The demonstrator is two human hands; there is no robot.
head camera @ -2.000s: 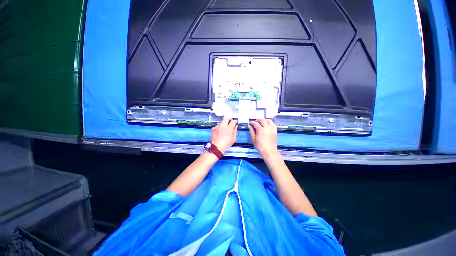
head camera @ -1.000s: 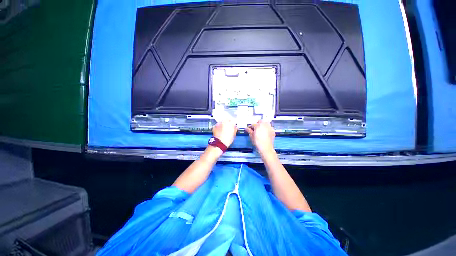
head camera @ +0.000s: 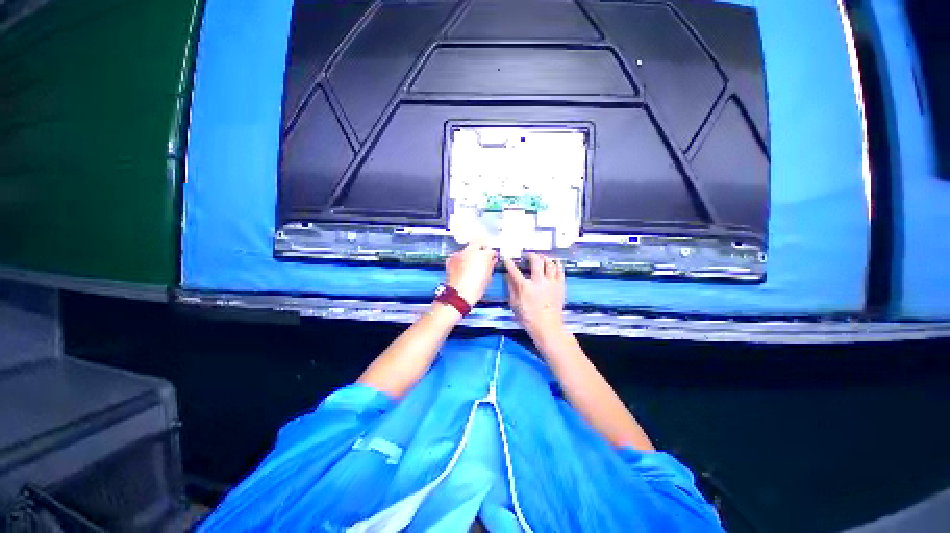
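Observation:
A large black ribbed panel [head camera: 521, 73] lies in front of me. A bright metal mounting plate [head camera: 518, 156] sits in its lower middle, with a small green circuit board [head camera: 515, 202] on it. A pale flat ribbon cable [head camera: 515, 231] runs from the board toward the silvery edge strip [head camera: 359, 243]. My left hand [head camera: 471, 273] is at the strip below the plate, fingertips together at the cable's lower end; what they hold is too small to tell. My right hand [head camera: 536, 294] is close beside it, fingers spread on the strip, with nothing visible in it.
The panel lies on a blue padded carrier [head camera: 818, 208] with a metal rail [head camera: 729, 330] along its near edge. A green surface [head camera: 89, 146] is to the left, and another blue pad [head camera: 922, 229] to the right. A grey box [head camera: 83, 416] stands at the lower left.
My right hand has opened its fingers and turned slightly inward, toward my left hand. My left hand stays at the cable's lower end. The view has shifted slightly.

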